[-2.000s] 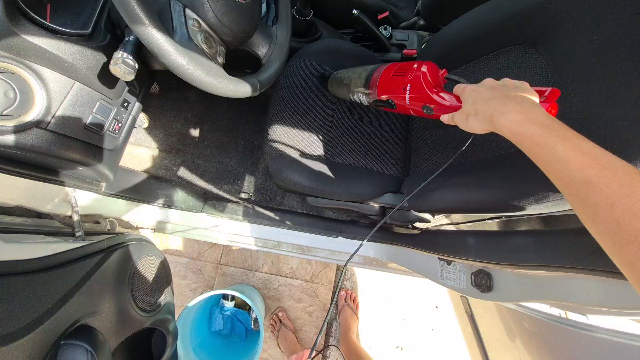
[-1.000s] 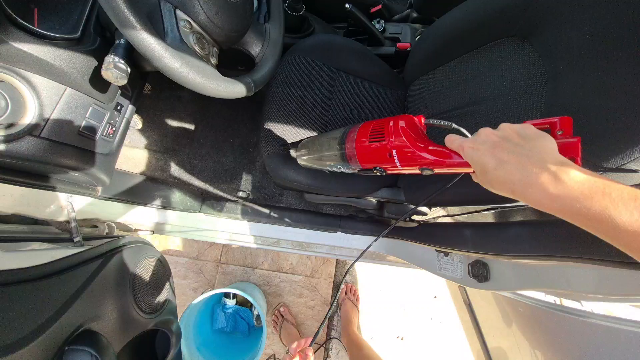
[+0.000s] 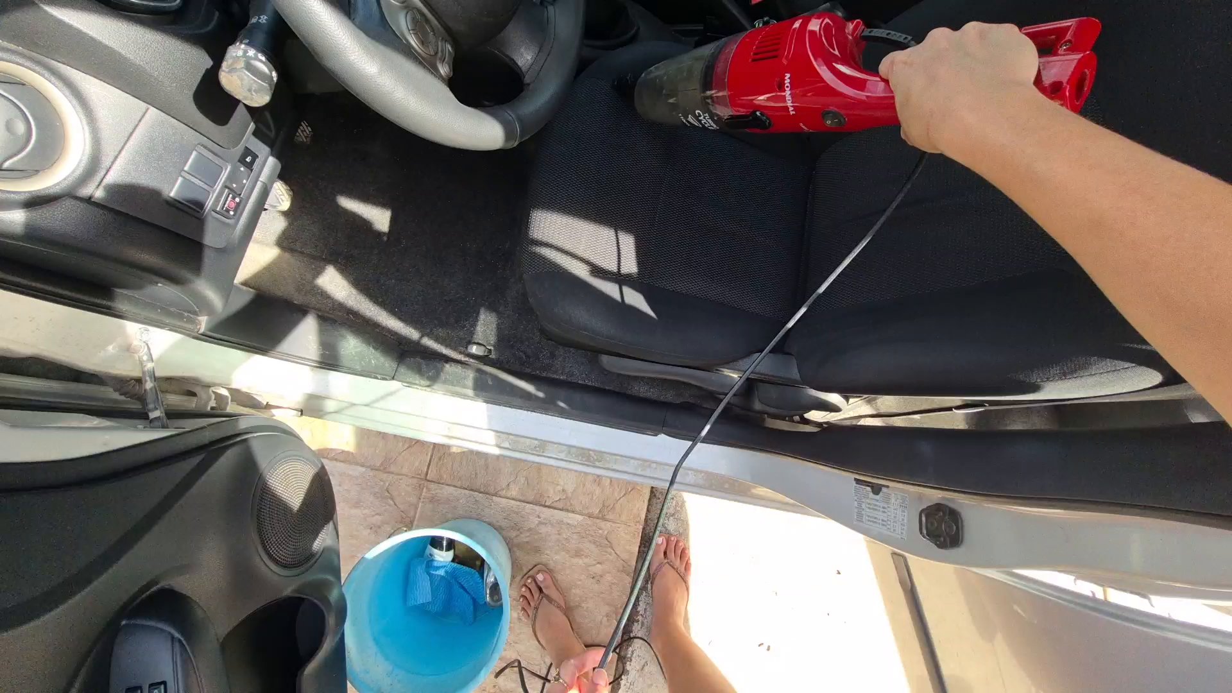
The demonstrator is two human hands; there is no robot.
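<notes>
My right hand [image 3: 962, 87] grips the handle of a red handheld vacuum cleaner [image 3: 804, 72]. Its clear, smoky nozzle points left, over the far side of the black fabric car seat [image 3: 674, 192]; whether it touches the cloth I cannot tell. From beneath that hand the black power cord [image 3: 731, 390] runs down across the seat edge and door sill. At the bottom edge, my left hand [image 3: 582, 671] holds the cord between its fingers, partly cut off by the frame.
A steering wheel [image 3: 423, 96] is at upper left, over the dark floor carpet [image 3: 414, 221]. The open car door [image 3: 164, 539] stands at lower left. A blue bucket [image 3: 428, 616] with a blue cloth [image 3: 448, 589] sits on the tiles beside my sandalled feet.
From one second ago, the vacuum has moved from the seat's near front part to its far side, still in my right hand. My left hand stays low by the cord.
</notes>
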